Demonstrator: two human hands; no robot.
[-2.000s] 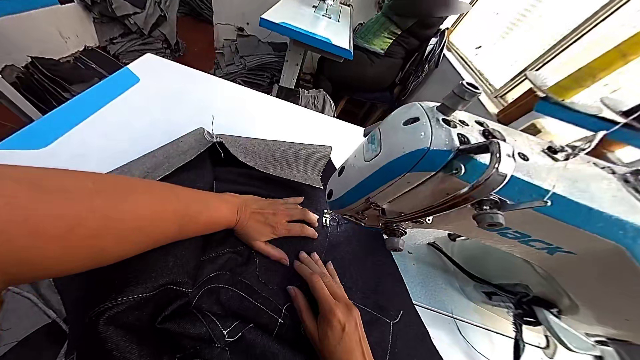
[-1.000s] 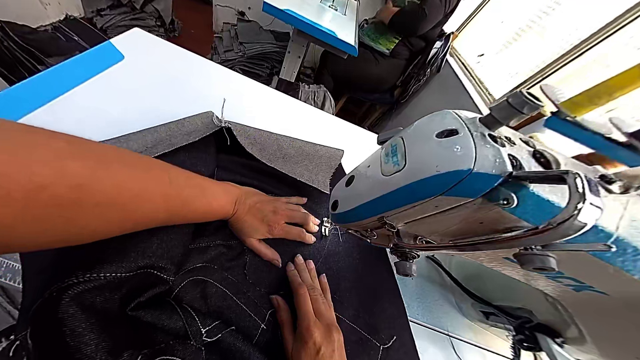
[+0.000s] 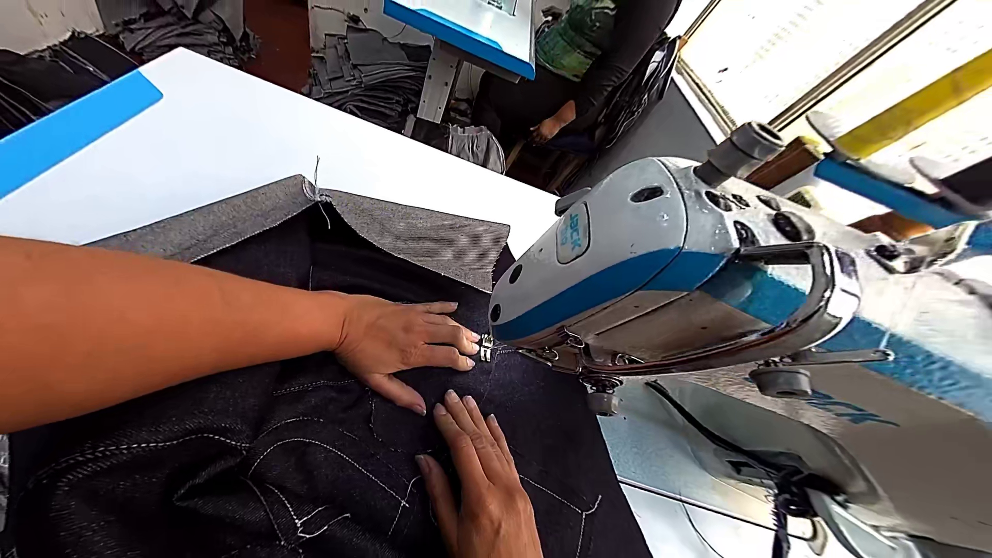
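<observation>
Dark denim fabric (image 3: 310, 418) with pale stitch lines lies over the sewing table, under a Jack industrial sewing machine (image 3: 659, 256). My left hand (image 3: 403, 341) rests palm down on the denim, fingertips just beside the metal presser foot (image 3: 486, 348). Nearer to me, my right hand (image 3: 484, 480) lies on the same fabric with its fingers extended, below the presser foot. Neither hand grasps anything. A grey folded-back denim edge (image 3: 418, 232) runs along the far side, with loose threads (image 3: 315, 194) at its peak. The needle tip is too small to make out.
The white tabletop (image 3: 256, 132) has a blue edge (image 3: 77, 132) at left. Stacks of grey fabric pieces (image 3: 368, 77) stand behind it. Beyond, a seated person (image 3: 573, 77) is by another table (image 3: 465, 35). Black cables (image 3: 713, 442) hang beneath the machine arm.
The view has shifted somewhat. Both hands stay flat on the denim by the presser foot. The seated person's hand in the background now hangs lower than one second ago.
</observation>
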